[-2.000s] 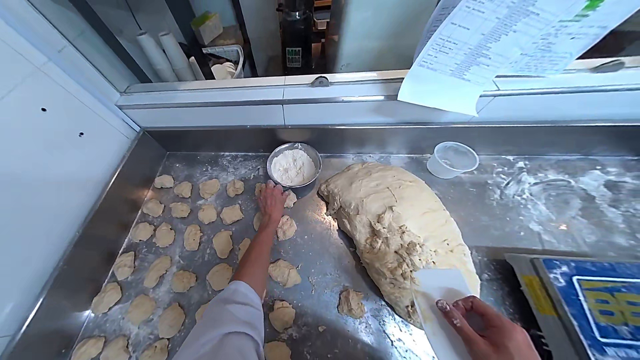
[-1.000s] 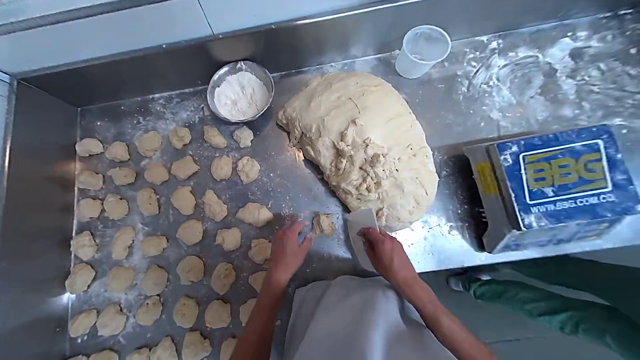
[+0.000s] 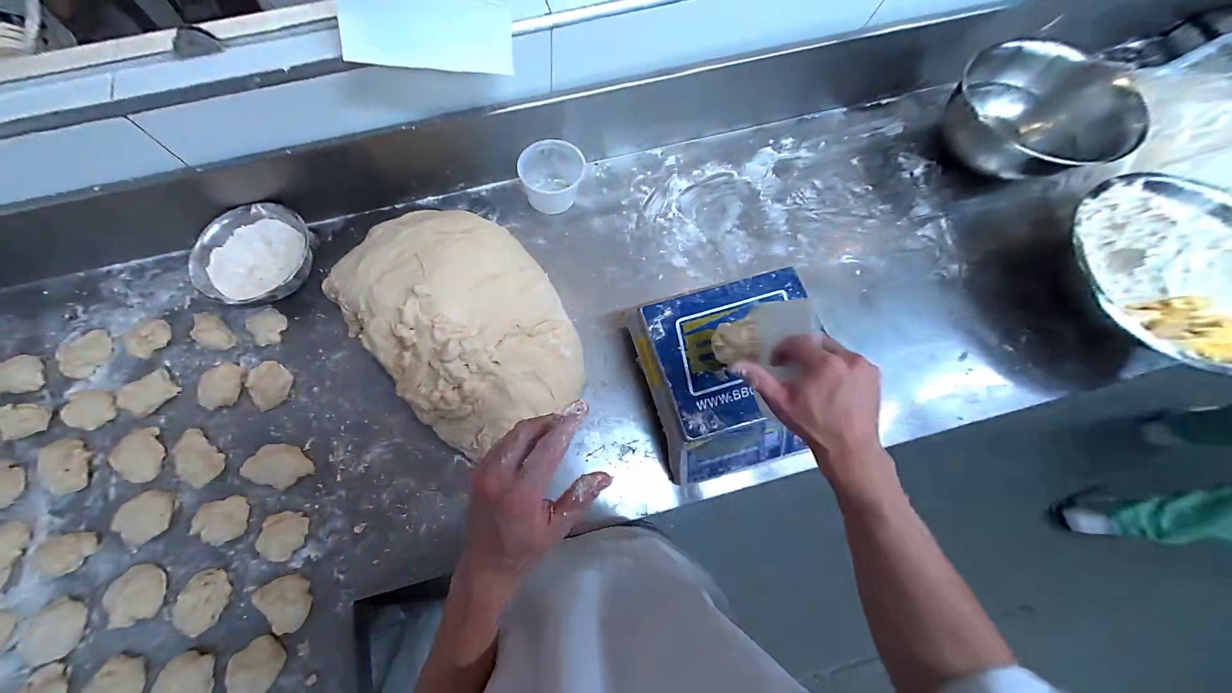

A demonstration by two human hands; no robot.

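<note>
A large mound of dough (image 3: 472,318) rests on the floured steel worktop. My left hand (image 3: 525,486) is at its lower right edge, fingers spread and dusted with flour, holding nothing. My right hand (image 3: 818,385) holds a translucent white dough scraper (image 3: 784,327) over the blue box (image 3: 712,414). A small lump of dough (image 3: 735,343) lies at the scraper's left edge, above the box top; whether it rests on the box or on the scraper I cannot tell. Rows of small dough pieces (image 3: 144,518) cover the left of the worktop.
A metal bowl of flour (image 3: 252,255) and a clear plastic cup (image 3: 551,176) stand near the back wall. Metal bowls (image 3: 1044,111) and a large bowl with flour and a yellow mass (image 3: 1155,260) are at the right. A person's green trouser leg (image 3: 1169,517) shows beyond the worktop's front edge.
My right hand has moved right with the scraper, from beside the dough mound to over the blue box. The small lump between my hands earlier is gone from that spot. The view has shifted right.
</note>
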